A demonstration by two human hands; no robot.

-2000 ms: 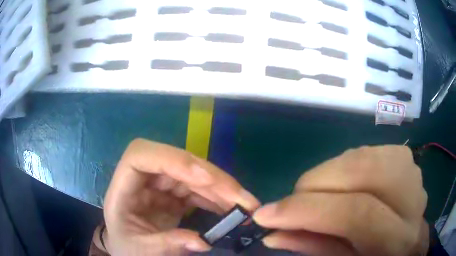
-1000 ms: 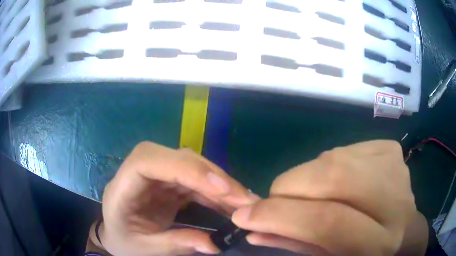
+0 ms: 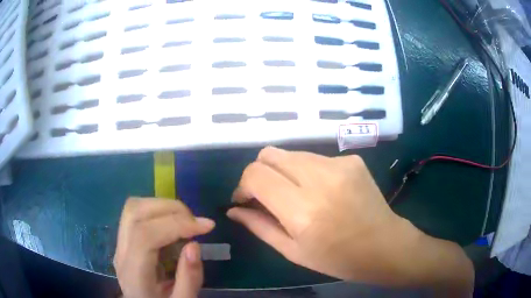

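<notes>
My right hand [image 3: 326, 215] is over the green mat just below the foam tray. Its thumb and forefinger pinch a small black module [image 3: 240, 204], mostly hidden by the fingers; only a dark sliver shows. My left hand [image 3: 157, 247] is at the lower left, thumb and forefinger apart, with no module visible between them. A short pale strip [image 3: 216, 251] lies beside the left thumb; its left end is hidden. The white foam tray [image 3: 204, 139] has rows of dumbbell-shaped slots, many looking dark, and a red-bordered label [image 3: 358, 135] at its near right corner.
Another foam sheet [image 3: 13, 87] overlaps at the left. Yellow tape [image 3: 165, 174] and blue tape [image 3: 187, 180] run down the mat. A clear slim pen-like item [image 3: 444, 93] lies right of the tray. A red-and-black wire [image 3: 460, 160] and clear plastic [image 3: 495, 23] are further right.
The view has shifted to the right. My hands have separated; the black module both held is now at my right fingertips. My left thumb and forefinger have come away, and the pale strip shows.
</notes>
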